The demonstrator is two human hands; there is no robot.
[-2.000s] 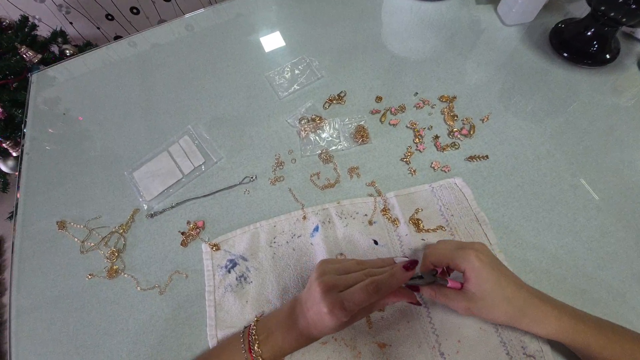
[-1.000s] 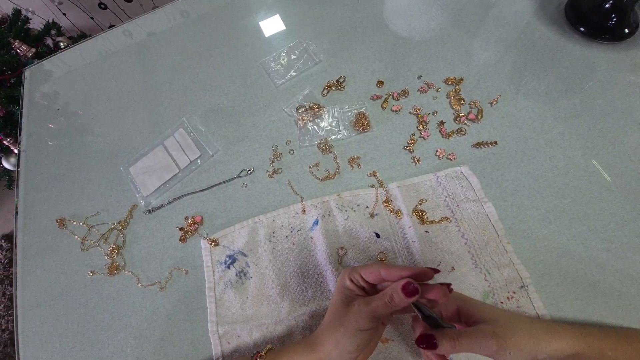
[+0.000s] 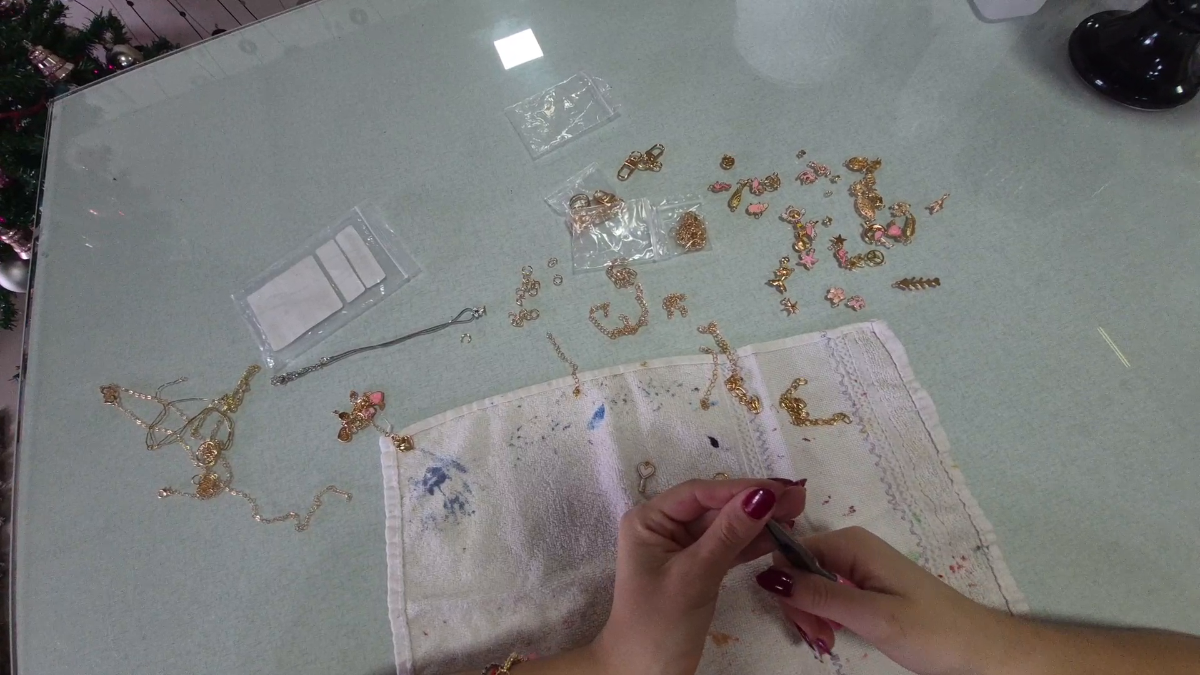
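Note:
Over the paint-stained white towel (image 3: 525, 544), my right hand (image 3: 844, 581) grips a small pair of metal pliers (image 3: 799, 553), whose dark jaws point up and left toward my left fingertips. My left hand (image 3: 694, 553) has thumb and fingers pinched together; whatever is between them is too small or hidden to tell. Just above that hand a gold-coloured lobster clasp (image 3: 645, 475) lies on the towel. Near the towel's top edge are short gold chains (image 3: 729, 370) and a small heap of gold chain (image 3: 811, 408).
Gold and pink charms (image 3: 839, 230) spread over the glass tabletop (image 3: 1059, 375) at upper right. Small plastic bags of findings (image 3: 614, 230), a bag with white cards (image 3: 295, 300), a silver chain (image 3: 384, 347) and tangled gold chains (image 3: 202, 431) lie around the towel. A black base (image 3: 1134, 56) stands top right.
My hands have moved from a flatter, overlapping hold to a left-hand pinch with the pliers beside it. The lobster clasp on the towel, unseen two seconds ago, shows now.

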